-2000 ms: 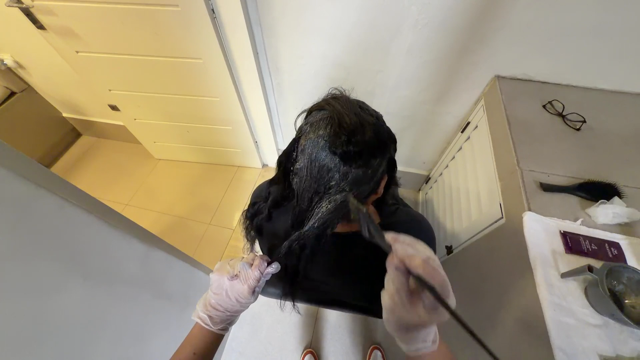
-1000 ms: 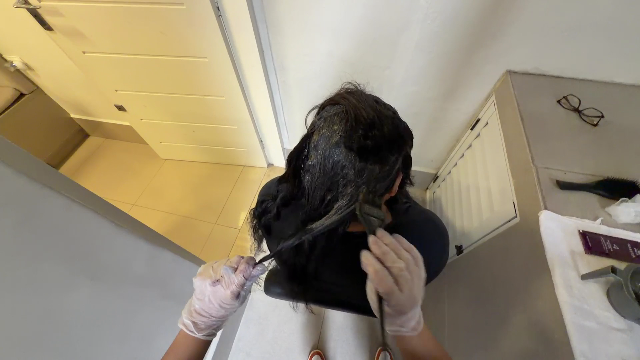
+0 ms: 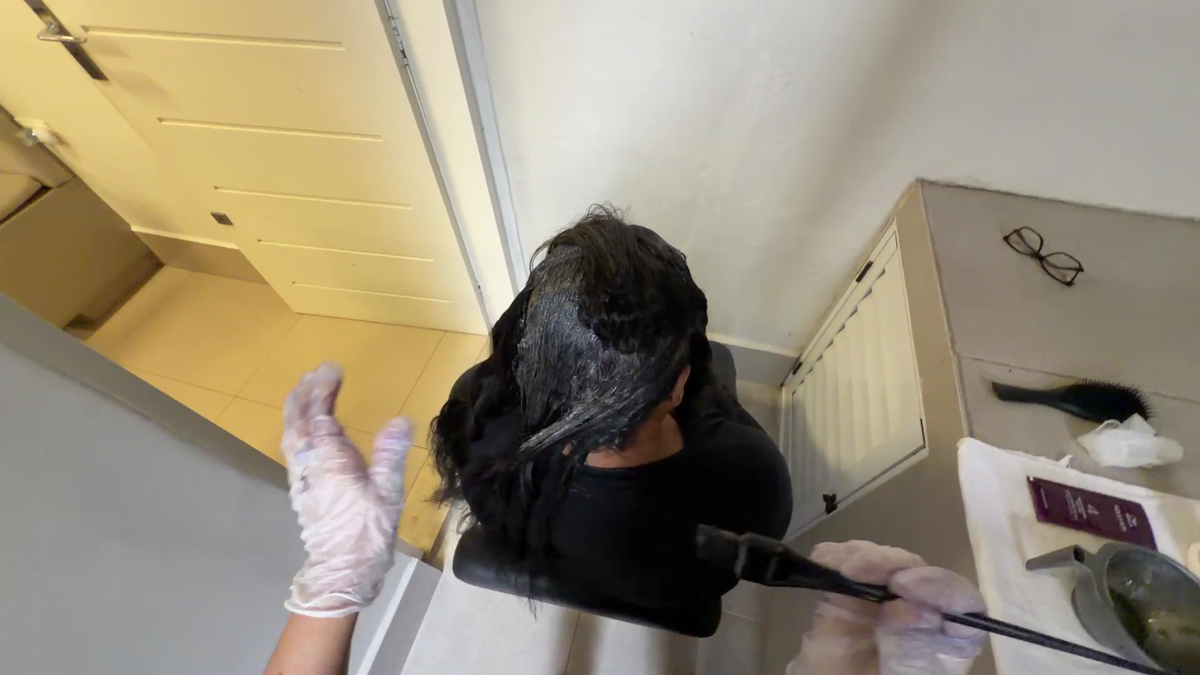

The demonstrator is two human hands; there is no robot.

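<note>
A person in a black top sits with their back to me, their dark hair coated with a shiny paste at the back of the head. My left hand, in a clear glove, is raised to the left of the hair, fingers apart and holding nothing. Gloved too, my right hand grips a black tint brush, its bristles pointing left over the person's lower back. Right of that hand, a grey mixing bowl with some mixture inside rests on a white towel.
On the grey counter lie eyeglasses, a black hairbrush and a crumpled white tissue. A purple packet bearing writing is on the towel. A grey partition stands at left, a door behind it.
My left hand has let go of the lock of hair and opened, moving up. My right hand has drawn the tint brush away from the hair, down and to the right.
</note>
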